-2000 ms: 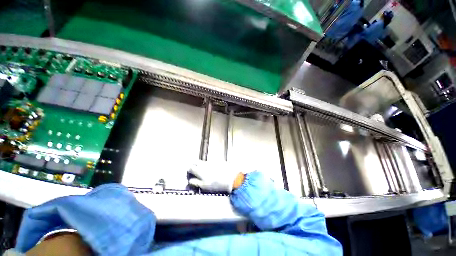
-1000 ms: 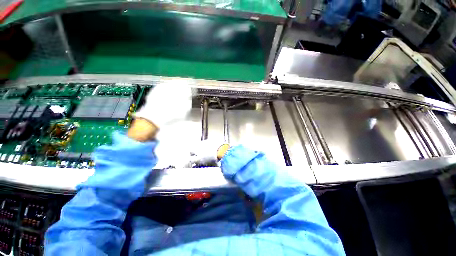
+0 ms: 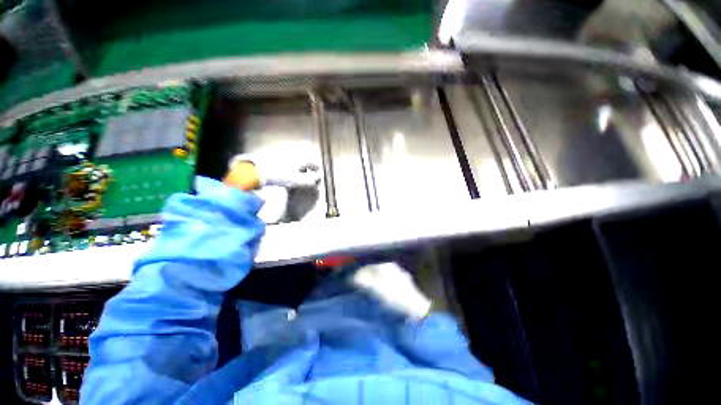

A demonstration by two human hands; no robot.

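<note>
A large green circuit board [image 3: 150,178] lies on the conveyor at the left, with grey blocks and a copper coil on it. My left hand [image 3: 288,178], in a whitish glove, is over the conveyor just right of the board, near the front rail [image 3: 395,233]. Its fingers are blurred against the bright metal, so I cannot tell whether it holds anything. My right hand [image 3: 391,286], also gloved and blurred, is below the front rail, close to my body. Its fingers and anything in them cannot be made out.
Metal cross shafts [image 3: 366,158] span the conveyor right of my left hand. A tray of dark parts [image 3: 57,340] is at the lower left. A black bin [image 3: 672,304] stands at the lower right. A green shelf [image 3: 261,32] is behind the line.
My right hand has moved from the front rail down towards my body. My left hand has come down from near the far rail towards the near one. The view has shifted.
</note>
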